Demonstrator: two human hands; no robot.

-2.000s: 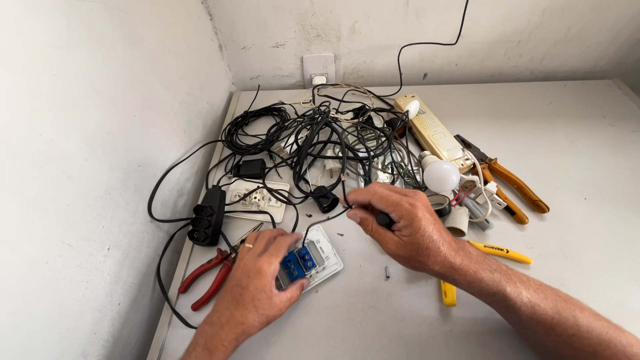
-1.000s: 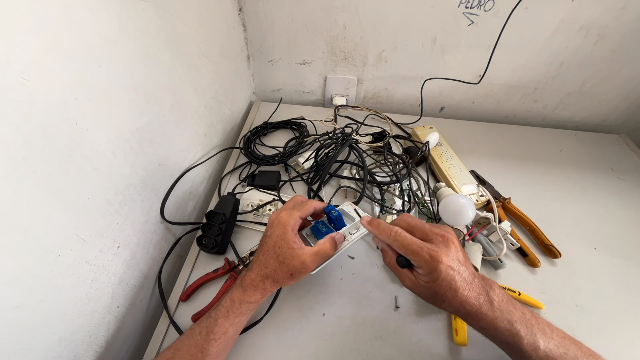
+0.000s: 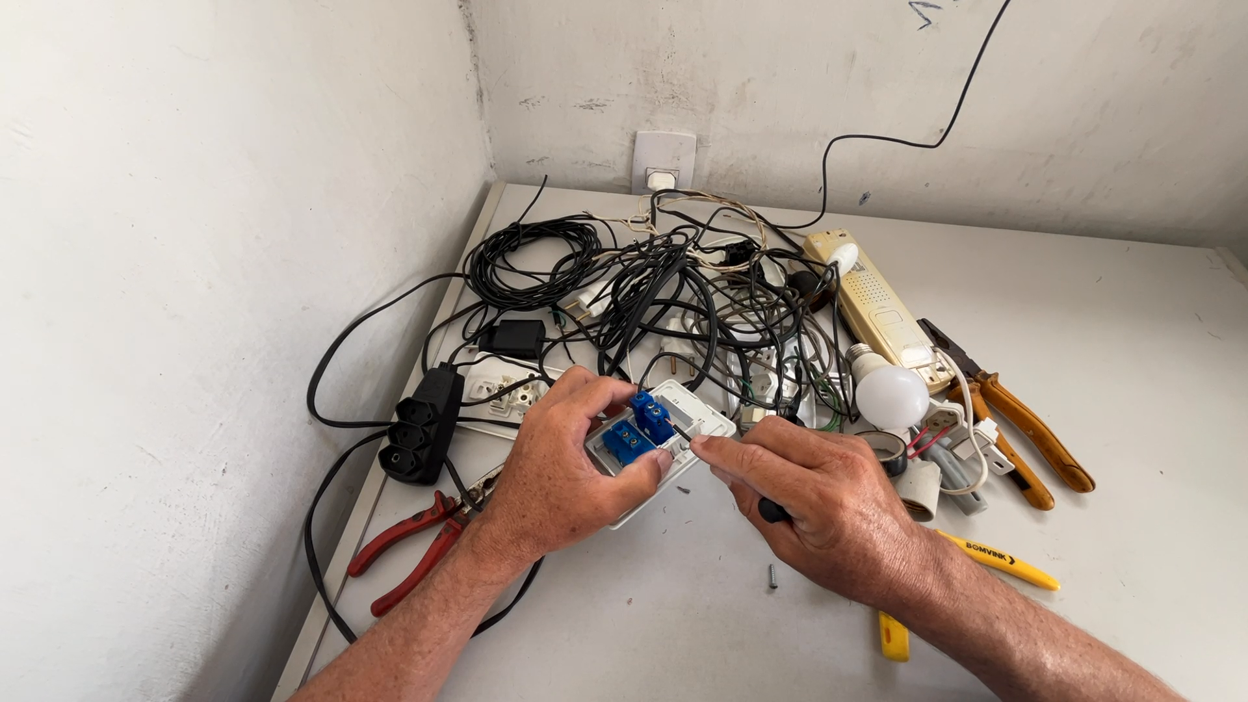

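Note:
My left hand (image 3: pixel 570 468) grips a white plastic wall plate (image 3: pixel 707 417) with blue modules (image 3: pixel 627 442) in its back, held tilted above the table. In my right hand (image 3: pixel 819 487) is a screwdriver (image 3: pixel 773 511); its black handle end shows below the fingers and its thin shaft points at the upper blue module (image 3: pixel 652 413). The tip's exact contact cannot be told. A black wire runs to the plate from the tangle of cables (image 3: pixel 653 292) behind. A small screw (image 3: pixel 772 576) lies on the table below my right hand.
Red-handled pliers (image 3: pixel 419 546) and a black socket block (image 3: pixel 421 424) lie left. At right are a cream handset (image 3: pixel 873 302), a light bulb (image 3: pixel 891 395), orange-handled pliers (image 3: pixel 1033 434) and a yellow-handled tool (image 3: pixel 999 561). A plugged wall outlet (image 3: pixel 664 161) is behind.
Two seconds ago the wall plate was lower, near the table, with my right hand up by the cables. My left hand has since raised and tilted it, and my right hand has come to its right edge.

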